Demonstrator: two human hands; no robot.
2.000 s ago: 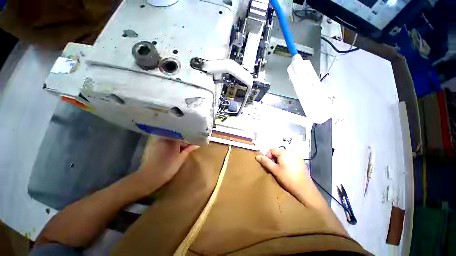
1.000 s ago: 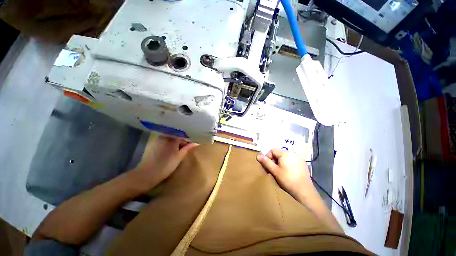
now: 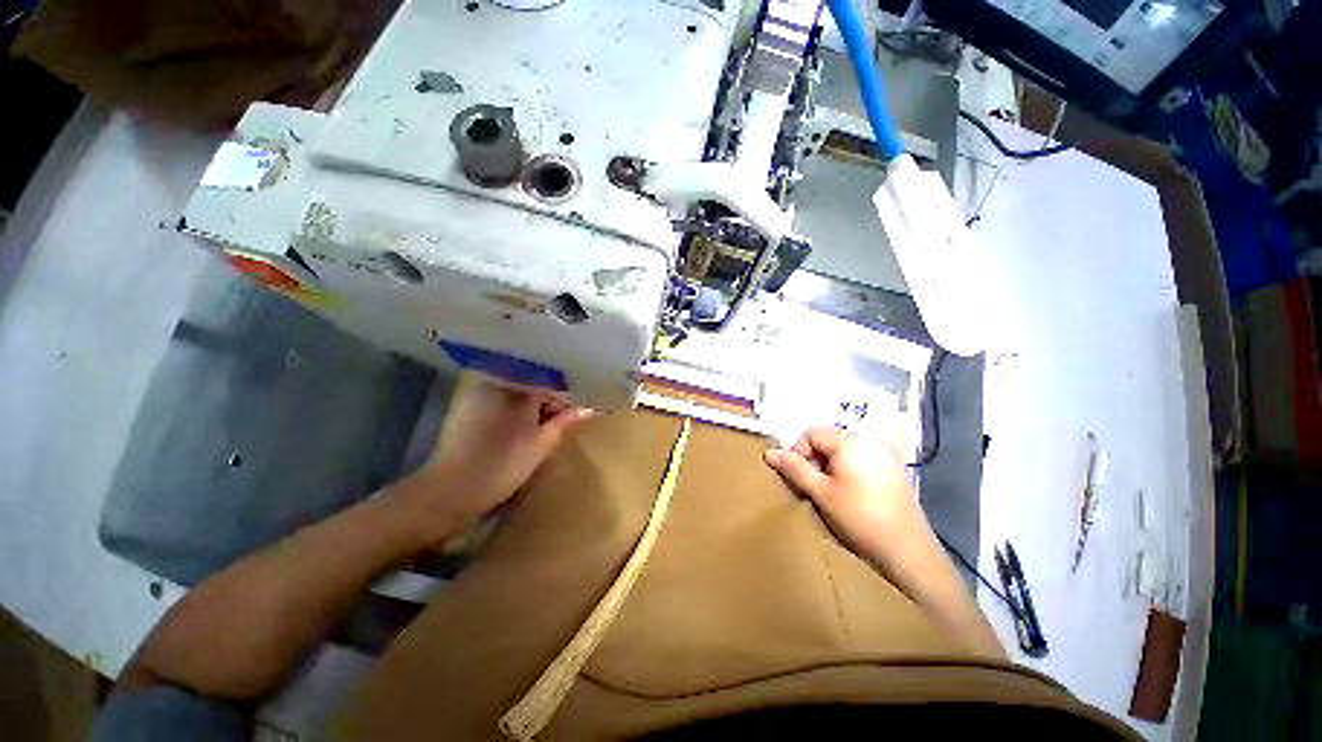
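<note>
A brown bag body (image 3: 740, 565) lies spread in front of the machine, its top edge at the white clamp frame (image 3: 855, 384). A paler binding tape (image 3: 616, 602) runs down its middle, its lower end loose. A strip of red-brown material (image 3: 699, 397) shows in the frame's slot. My left hand (image 3: 500, 442) grips the bag's upper left edge, its fingertips partly hidden by the machine head (image 3: 479, 290). My right hand (image 3: 848, 478) pinches the bag's upper right edge between thumb and fingers. The needle is hidden behind the head.
At the table's right lie thread snips (image 3: 1021, 597), a slim tool (image 3: 1087, 500) and a red-brown tab (image 3: 1157, 664). A blue air hose (image 3: 866, 80) curves down to a white part. A screen (image 3: 1124, 36) stands behind. Brown heaps (image 3: 189, 58) lie far left. A dark plate (image 3: 261, 449) is left of the bag.
The whole view has shifted, so the machine and table appear slightly further right. Both hands keep their holds on the bag, which stays at the frame.
</note>
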